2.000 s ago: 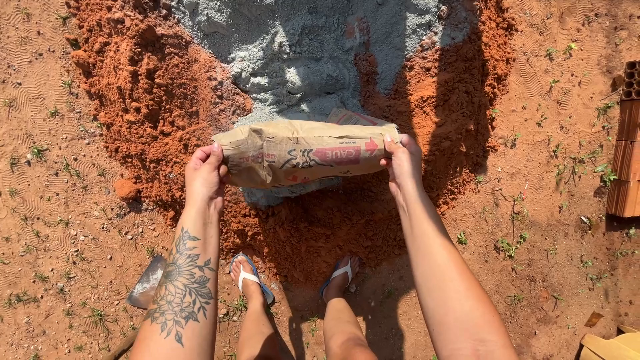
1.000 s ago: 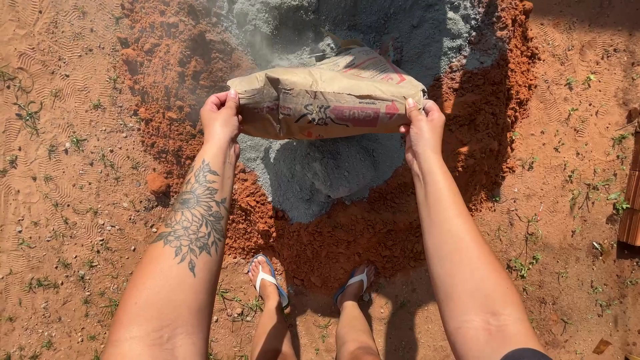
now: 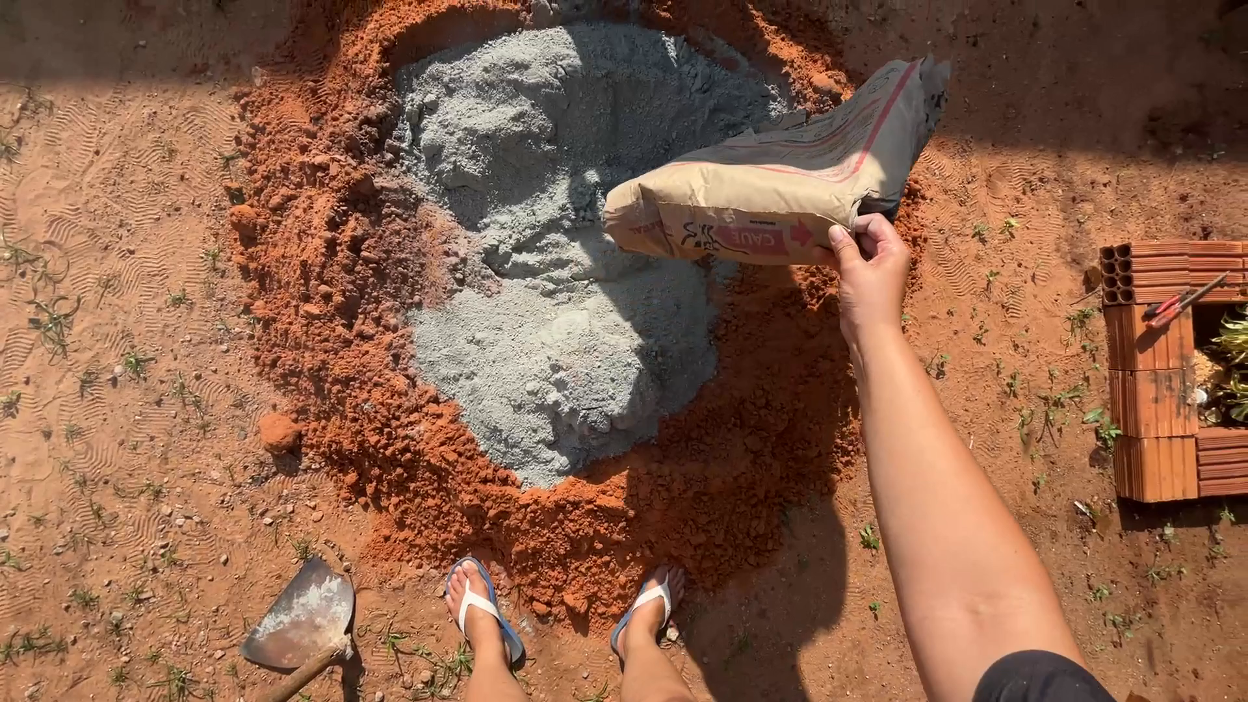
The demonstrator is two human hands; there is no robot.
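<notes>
My right hand (image 3: 870, 268) pinches the lower right corner of a brown paper cement bag (image 3: 780, 185), which hangs tilted over the right side of the pile. Printing and a red band show on the bag, and its far right end looks ragged. Below and left of it, grey cement powder (image 3: 575, 361) lies in a mound on reddish-orange soil (image 3: 361, 283). My left hand is out of the picture.
My feet in flip-flops stand at the pile's near edge. A hoe (image 3: 304, 616) with a wooden handle lies at the lower left. Hollow clay bricks (image 3: 1150, 390) border a plant at the right, with red-handled pliers or a similar tool (image 3: 1170, 310) on top.
My left hand has let go of the bag and left the view. My right hand has carried the bag to the right, uncovering more of the grey powder.
</notes>
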